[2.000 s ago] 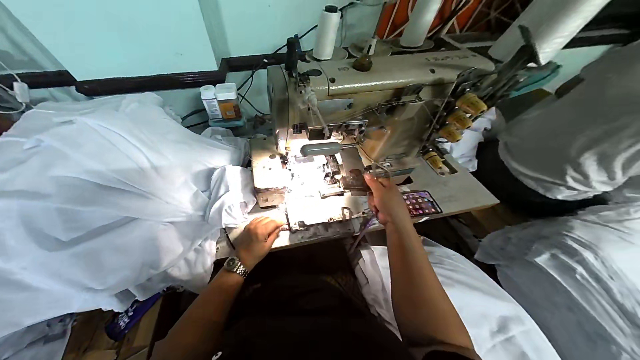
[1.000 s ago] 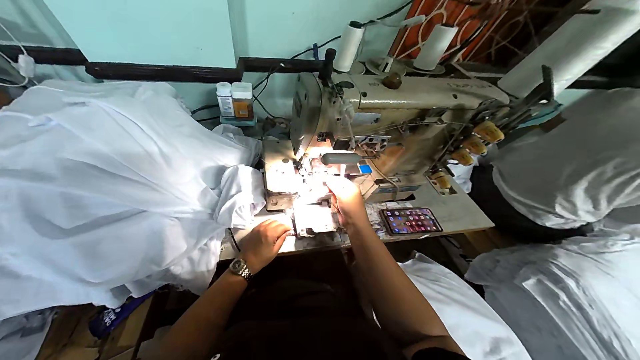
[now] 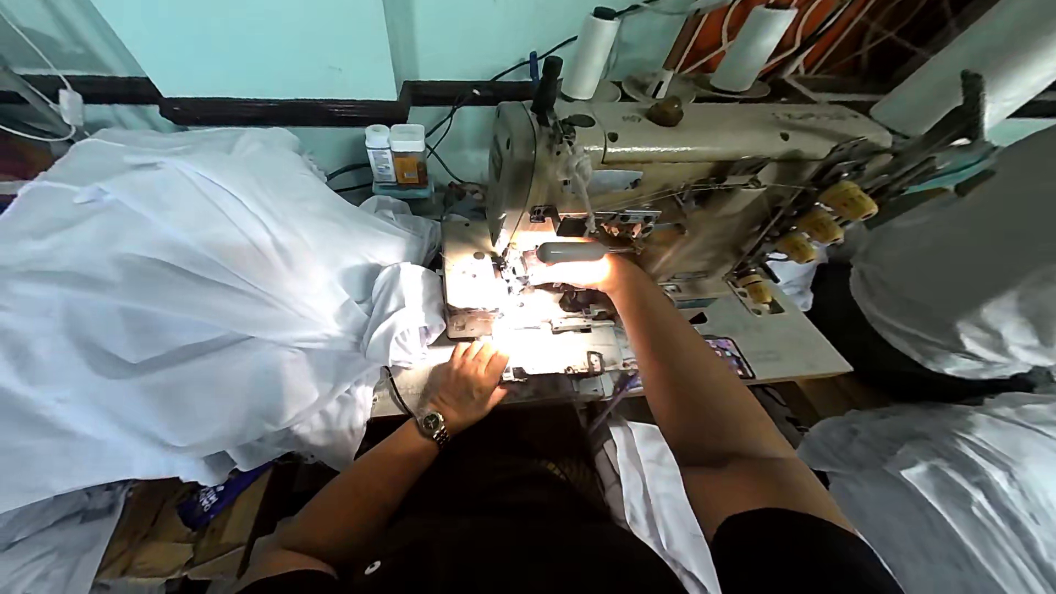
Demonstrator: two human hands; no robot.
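Note:
An industrial sewing machine [image 3: 726, 140] stands on a pale table, its needle area brightly lit by a small grey lamp [image 3: 571, 252]. My left hand [image 3: 469, 381] rests palm down at the front edge, its fingertips against the lit front part of the machine bed [image 3: 553, 351]; it shows nothing held. My right hand [image 3: 582, 272] reaches in beneath the lamp beside the needle area. Glare and the lamp hide its fingers, so whether it holds anything cannot be told.
White fabric [image 3: 181, 305] is heaped at the left, with more white cloth [image 3: 965, 487] at the right. Two small bottles [image 3: 396, 157] stand behind the table. Thread cones [image 3: 591, 54] rise behind the machine. A phone [image 3: 728, 356] lies beside my right forearm.
My right hand has moved from the right side of the bed inward and up to the needle area under the lamp. My left hand has stayed at the front edge.

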